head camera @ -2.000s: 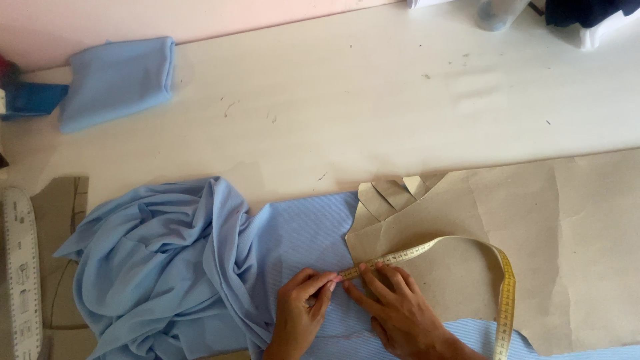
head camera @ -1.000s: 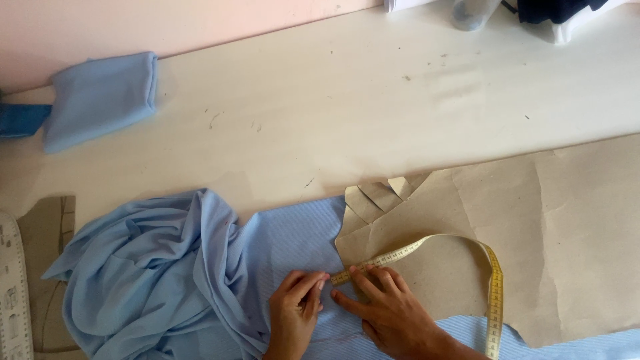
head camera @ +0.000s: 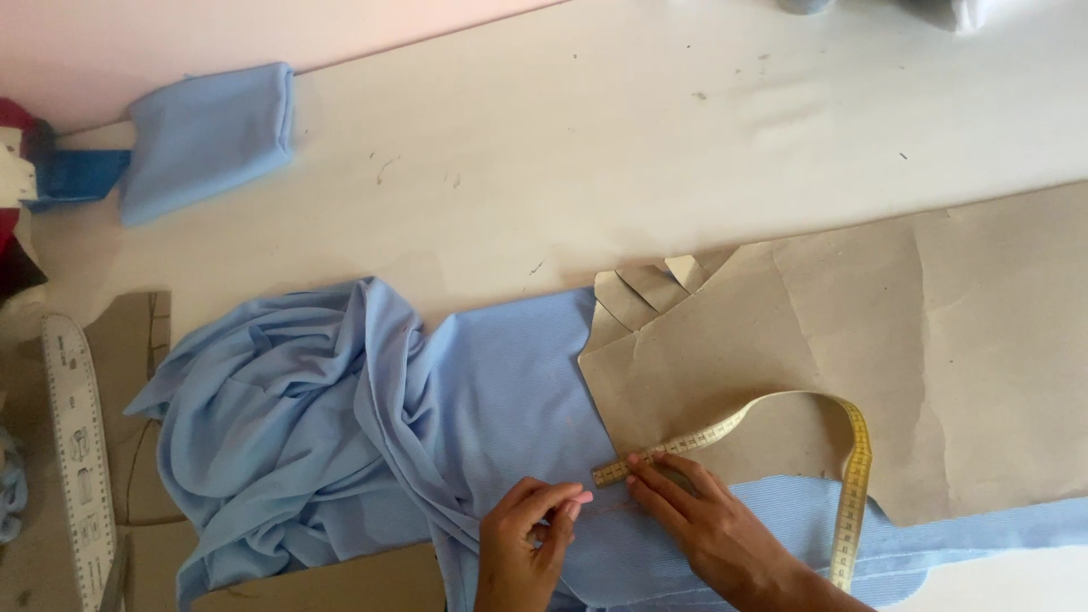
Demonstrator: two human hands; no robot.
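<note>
My left hand [head camera: 529, 535] pinches a small piece of pink chalk [head camera: 582, 497] between thumb and forefinger, just left of the tape's end. Fingers of my right hand [head camera: 710, 514] press a yellow tape measure [head camera: 857, 459] down near that end. The tape lies across the edge of a brown paper pattern [head camera: 722, 357], arches up, then curves down past my right wrist. Beneath the pattern is light blue fabric [head camera: 527, 382], flat near my hands and bunched in folds to the left. A faint line shows on the fabric beside my right fingers.
A folded blue cloth [head camera: 208, 140] lies at the upper left of the white table [head camera: 510, 153], beside a dark blue object [head camera: 81, 174]. A clear marked ruler [head camera: 81, 459] rests on brown paper pieces [head camera: 136, 340] at the left. More brown paper [head camera: 331, 582] shows below the bunched fabric.
My left hand has moved off the end of the tape and now sits a little below and left of it. My right hand still presses the tape on the pattern's edge.
</note>
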